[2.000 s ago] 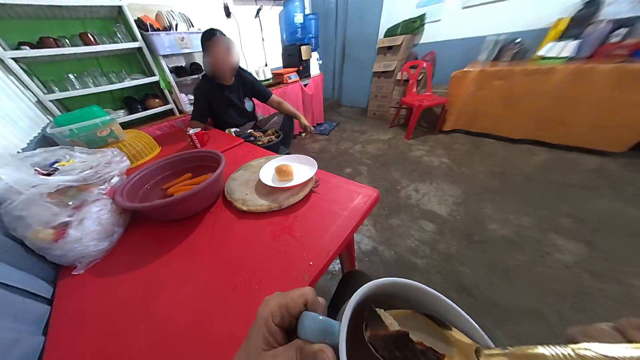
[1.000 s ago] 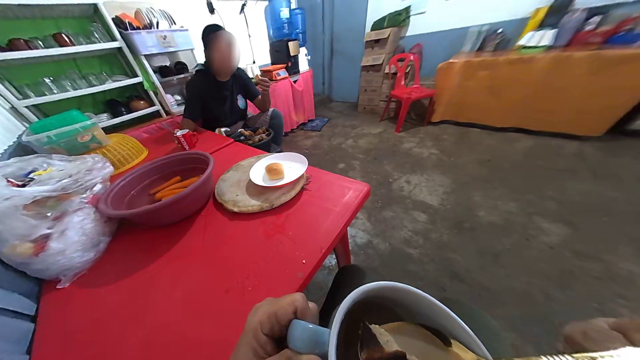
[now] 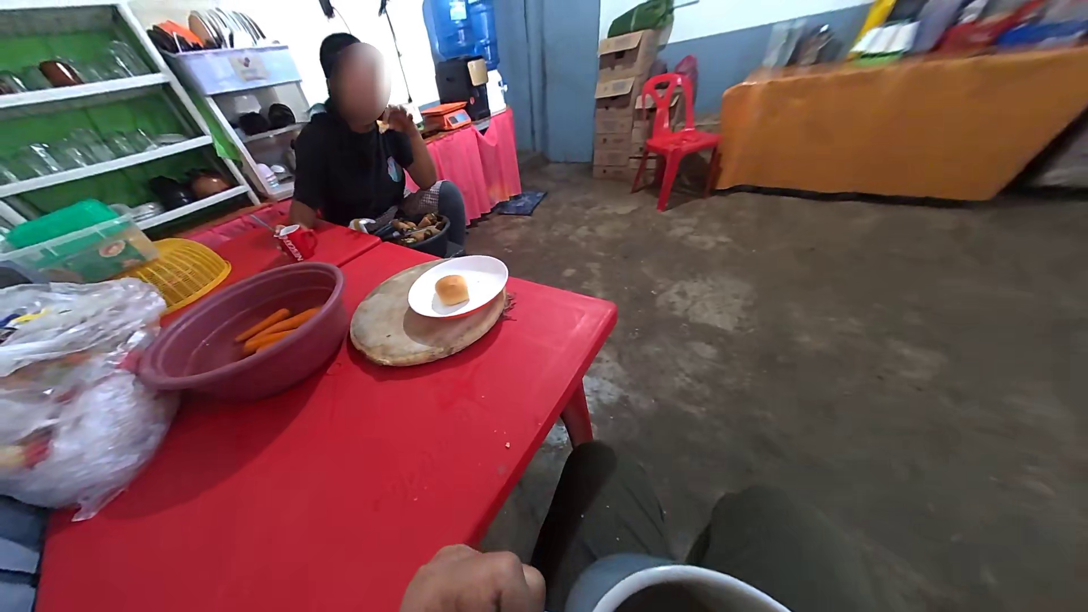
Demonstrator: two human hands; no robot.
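My left hand (image 3: 476, 580) is closed at the bottom edge, beside a blue-grey mug (image 3: 680, 586) with a white rim and dark contents. Its grip on the handle is mostly cut off by the frame. My right hand is out of view. On the red table, a bread roll (image 3: 452, 290) sits in a white dish (image 3: 490, 285), which rests on a round wooden board (image 3: 382, 333). Left of the board, a maroon plastic basin (image 3: 255, 378) holds several carrots (image 3: 280, 326).
Clear plastic bags (image 3: 93, 425), a yellow basket (image 3: 183, 270) and a red mug (image 3: 296, 243) stand on the red table (image 3: 340, 476). A person (image 3: 357, 161) sits across it. Beyond are a red chair (image 3: 676, 136) and an orange-covered table (image 3: 867, 127).
The mug has sunk lower in view and its contents are mostly cut off. My right hand and the gold-coloured thing near it have left the view. The seated person's hand has risen toward the face.
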